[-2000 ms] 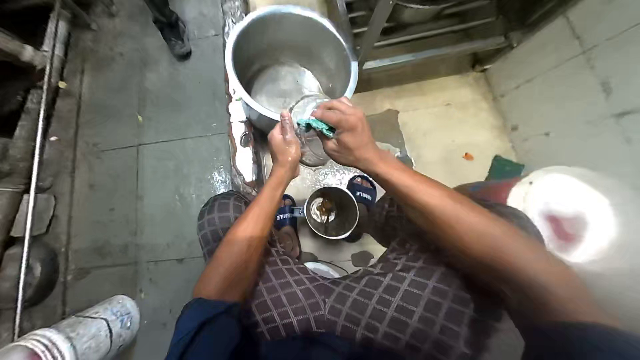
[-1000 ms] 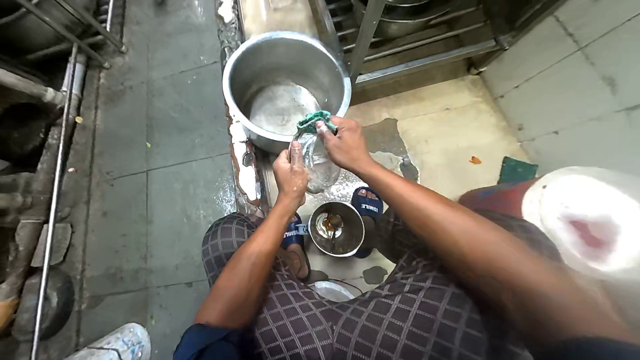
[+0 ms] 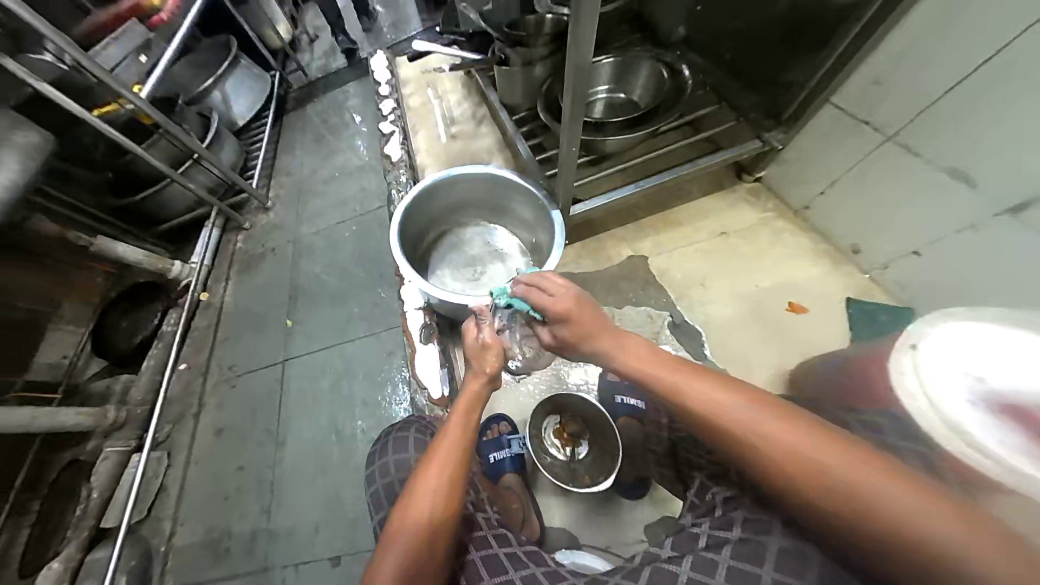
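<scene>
My left hand [image 3: 485, 348] grips the side of a wet, clear or shiny vessel [image 3: 526, 349]; its exact kind is hard to tell. In my right hand [image 3: 566, 317] a green scrubbing cloth or pad [image 3: 512, 302] is pressed to the rim of that vessel. Both hands are just in front of the near rim of a large aluminium pot [image 3: 479, 252], which has a wet, shiny bottom. Below the hands, between my sandalled feet, stands a small steel pot [image 3: 574, 443] with some brownish matter at its bottom.
A metal rack [image 3: 666, 179] with steel bowls and pots stands beyond, at the right. More large pots [image 3: 219, 81] sit on a rack at the upper left. A white-topped bucket or tub [image 3: 967, 390] is near my right arm. A person's feet [image 3: 345, 41] show at the top.
The view has tilted up and shows more of the racks. Both hands stay on the vessel, with the green cloth still at its rim.
</scene>
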